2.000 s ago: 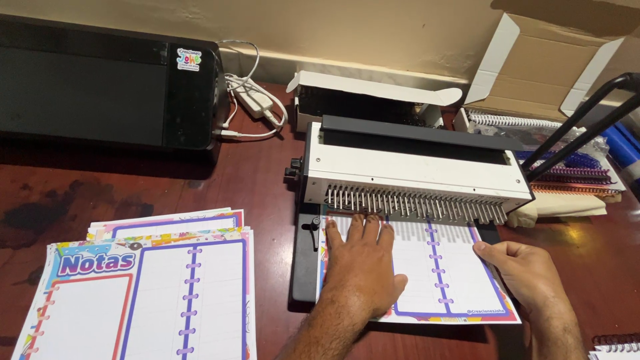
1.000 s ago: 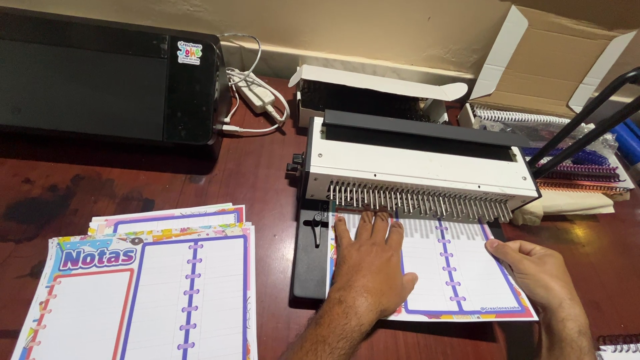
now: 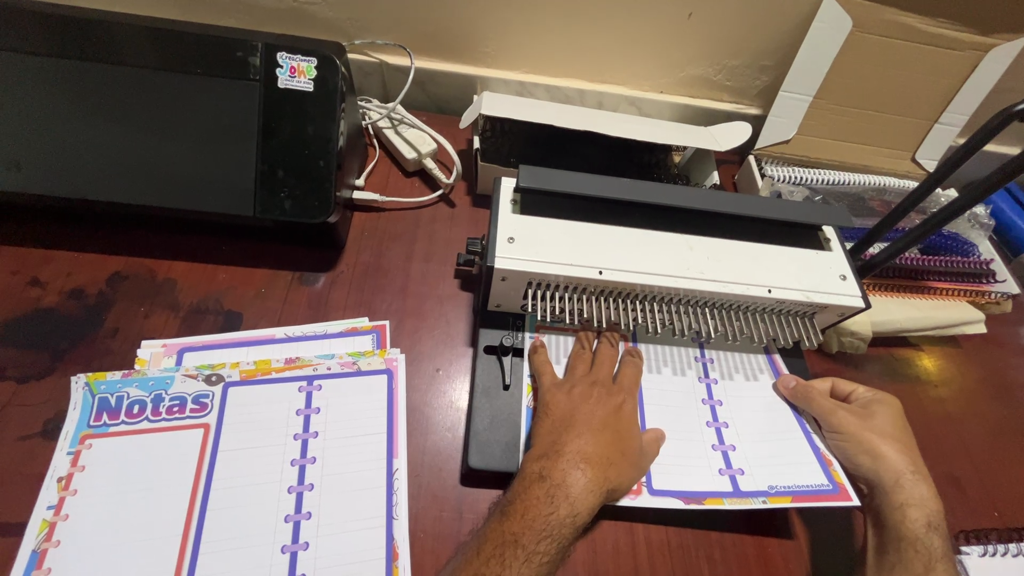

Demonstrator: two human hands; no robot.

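A white and black binding punch machine stands on the dark red table, its row of metal pins facing me. A printed planner sheet lies on the machine's base, its far edge under the pins. My left hand rests flat on the sheet's left part, fingers spread and tips close to the pins. My right hand pinches the sheet's right edge between thumb and fingers. Left of the machine lies a stack of printed sheets, the top one headed "Notas". Whether more sheets lie under my hands, I cannot tell.
A black printer stands at the back left beside a white power adapter. Behind the machine is an open white box of dark coils. Binding coils fill a box at right, near the machine's black lever. A spiral-bound pad sits lower right.
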